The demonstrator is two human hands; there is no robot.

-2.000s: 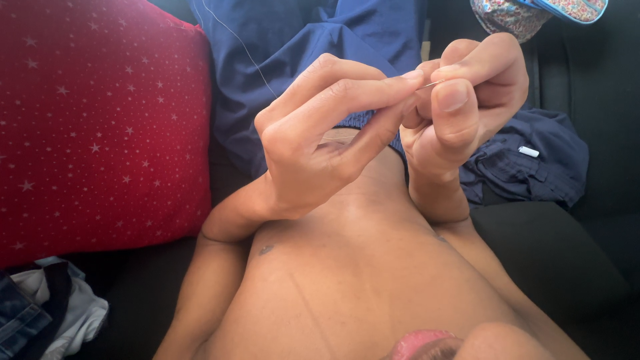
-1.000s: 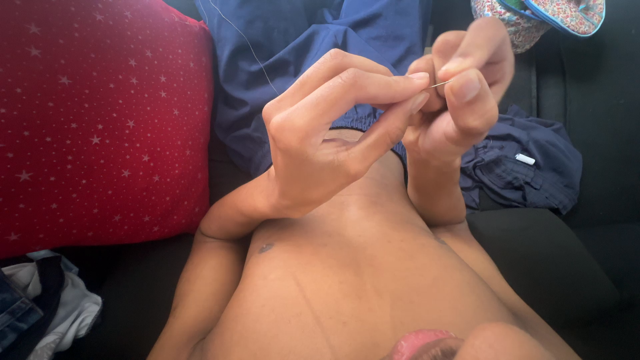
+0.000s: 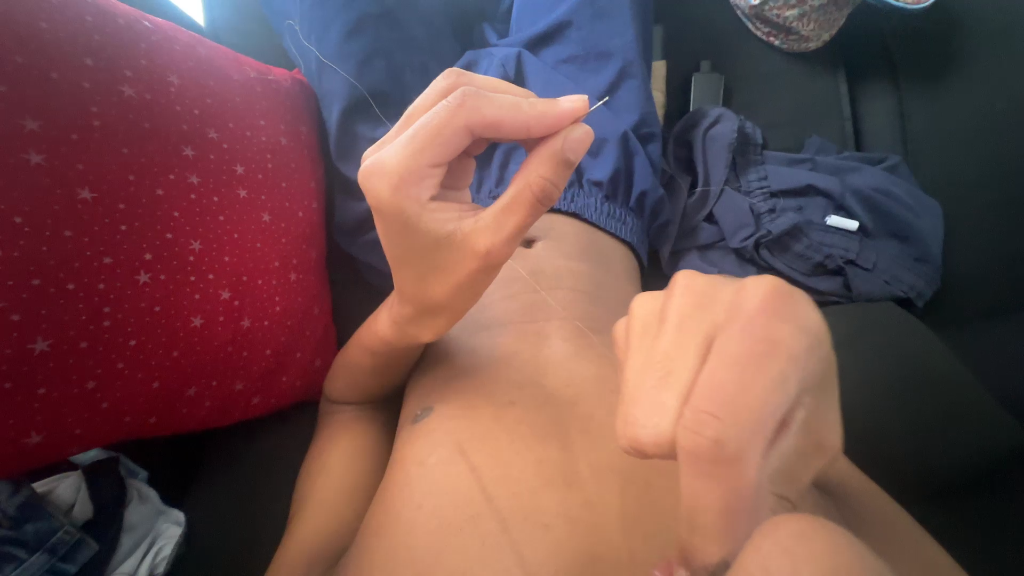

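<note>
Between thumb and forefinger, my left hand [image 3: 472,176] pinches a thin sewing needle [image 3: 599,104], its end sticking out to the upper right over the blue trousers [image 3: 560,80]. A pale thread [image 3: 344,72] trails from behind that hand across the trousers, and a fine line of thread [image 3: 552,302] runs over the belly toward the right. My right hand [image 3: 728,384] is curled near the chin, apart from the needle. Its fingertips are hidden, so whether it holds thread cannot be seen.
A red star-patterned cushion [image 3: 160,240] lies at the left, above crumpled clothes [image 3: 104,512]. At the right, a dark blue garment [image 3: 800,208] bears a small white object [image 3: 842,222] on a black seat. Beyond are a dark grey object [image 3: 707,86] and a patterned fabric item [image 3: 796,20].
My right hand has moved away from the needle and down toward the face, now curled. My left hand still pinches the needle, whose end now shows free of the other fingers.
</note>
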